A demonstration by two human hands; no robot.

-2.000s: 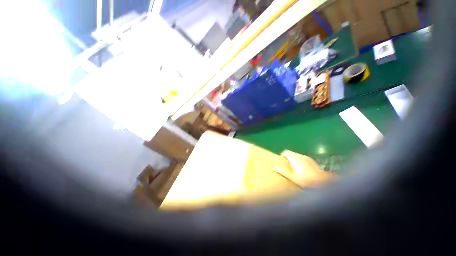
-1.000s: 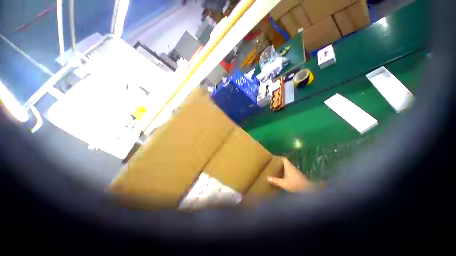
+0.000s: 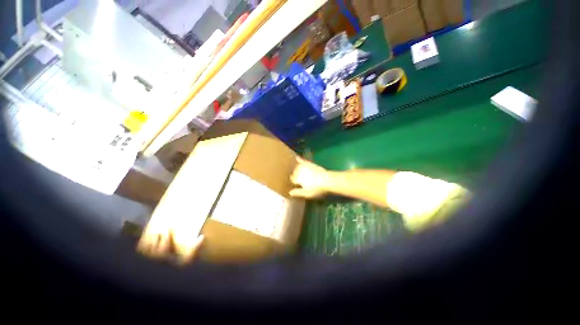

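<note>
A brown cardboard master carton (image 3: 251,238) stands tilted in front of me at the lower centre, flaps apart, with a white surface showing between them; I cannot tell single boxes in it. My right hand (image 3: 308,179) reaches in from the right, in a pale sleeve, and grips the carton's right edge. My left hand (image 3: 170,244) is at the lower left, blurred and partly cut by the dark rim, with its fingers on the carton's left flap.
A green conveyor belt (image 3: 407,139) carries a white box (image 3: 515,103) at the right. Beyond lie a blue crate (image 3: 286,101), an orange-brown tray (image 3: 352,105), a tape roll (image 3: 391,80), a small white box (image 3: 425,53), plastic bags (image 3: 341,58) and stacked cartons (image 3: 407,26). Clear film (image 3: 343,225) lies right of the carton.
The carton has turned and its white contents show more. My left hand has come into view on its left flap. My right hand has moved left and up. The slim boxes on the belt have shifted.
</note>
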